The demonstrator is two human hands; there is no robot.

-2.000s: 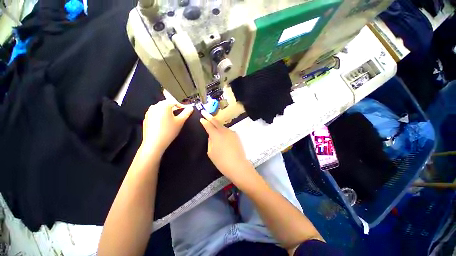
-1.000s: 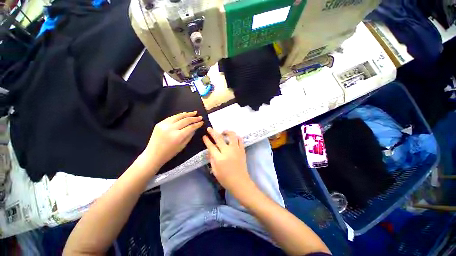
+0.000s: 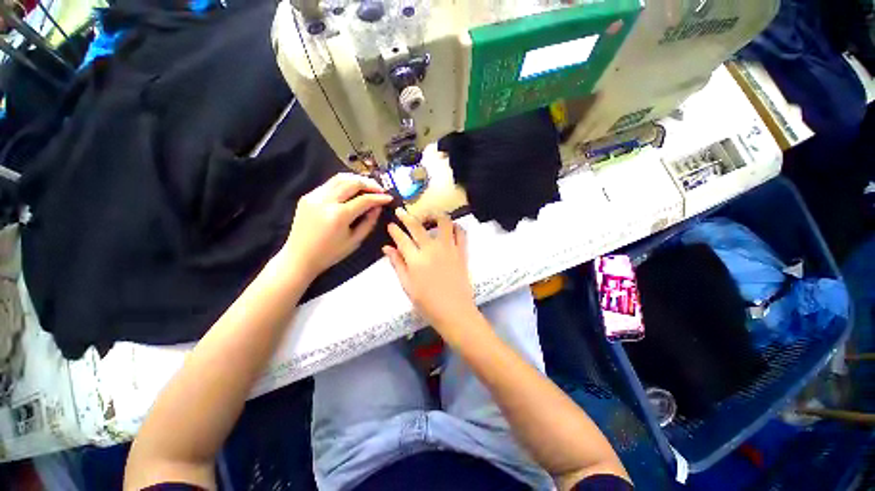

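A large black garment panel (image 3: 163, 221) lies spread over the table left of the needle, its right edge under my hands. My left hand (image 3: 334, 222) pinches the cloth edge just in front of the needle. My right hand (image 3: 432, 268) rests on the edge of the cloth, fingers spread, beside my left fingertips. The cream sewing machine head (image 3: 355, 86) with its green panel (image 3: 499, 81) stands above. A bright blue piece (image 3: 409, 182) sits at the needle. The needle tip and presser foot are too small to make out.
A black ribbed cloth bundle (image 3: 508, 171) lies on the machine bed right of the needle. A blue mesh crate (image 3: 758, 427) at the right holds black pieces, a light blue bag (image 3: 739, 254) and a clear round cup (image 3: 660, 406). A lit smartphone (image 3: 619, 298) lies at its edge.
Both hands have moved from the front part of the cloth edge up to the needle area, and the panel's edge has shifted with them. The view has also shifted slightly.
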